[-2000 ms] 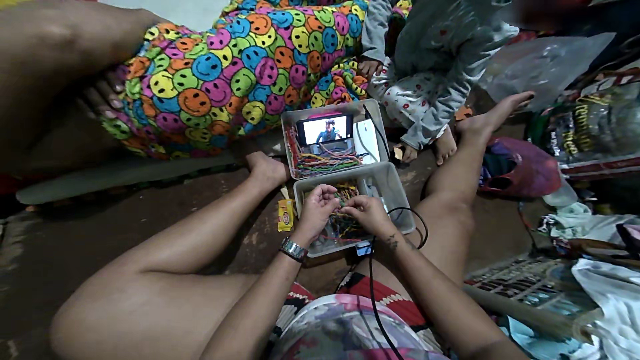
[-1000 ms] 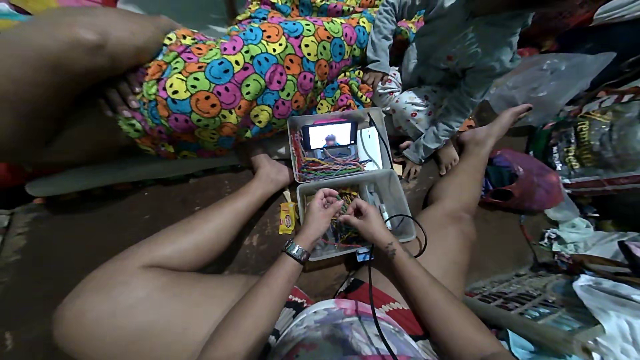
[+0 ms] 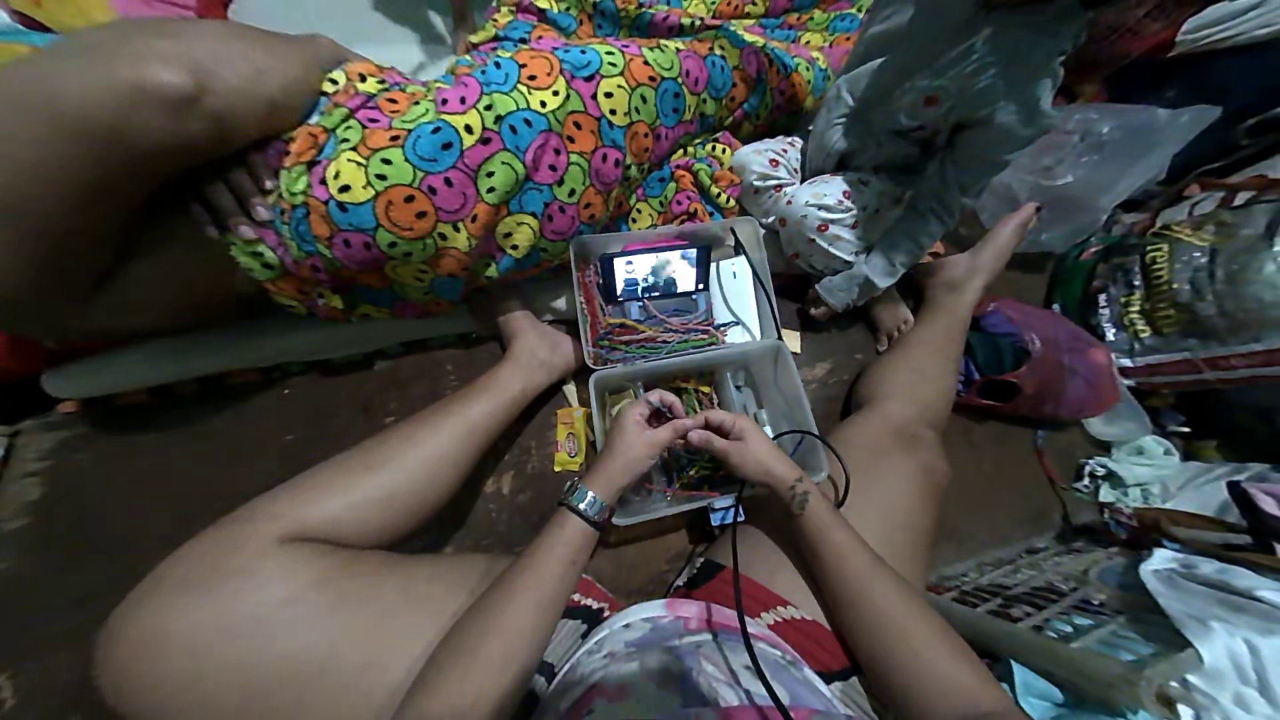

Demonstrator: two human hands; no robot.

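My left hand [image 3: 640,435] and my right hand [image 3: 735,440] meet at the fingertips above the near compartment of a plastic box [image 3: 805,410]. Something small and thin seems pinched between them, too small to name. Beneath the hands lie colourful cords or strands [image 3: 700,465], partly hidden by the fingers. The far compartment, perhaps the opened lid, holds bundles of coloured strands [image 3: 650,340], a smartphone [image 3: 656,273] propped up with a lit screen, and a white flat object [image 3: 735,300]. A black cable [image 3: 740,590] runs past my right wrist.
A yellow packet [image 3: 571,438] lies on the floor left of the box. Two people sit beyond it, one under smiley-print cloth [image 3: 520,150], the other in a grey top [image 3: 910,130]. At right are a pink bag [image 3: 1060,365], a clear plastic bag [image 3: 1100,160] and a rack [image 3: 1060,610].
My hands have come together, fingertips touching, where a small gap showed between them before. The person in grey has drawn a hand back from the far edge of the box.
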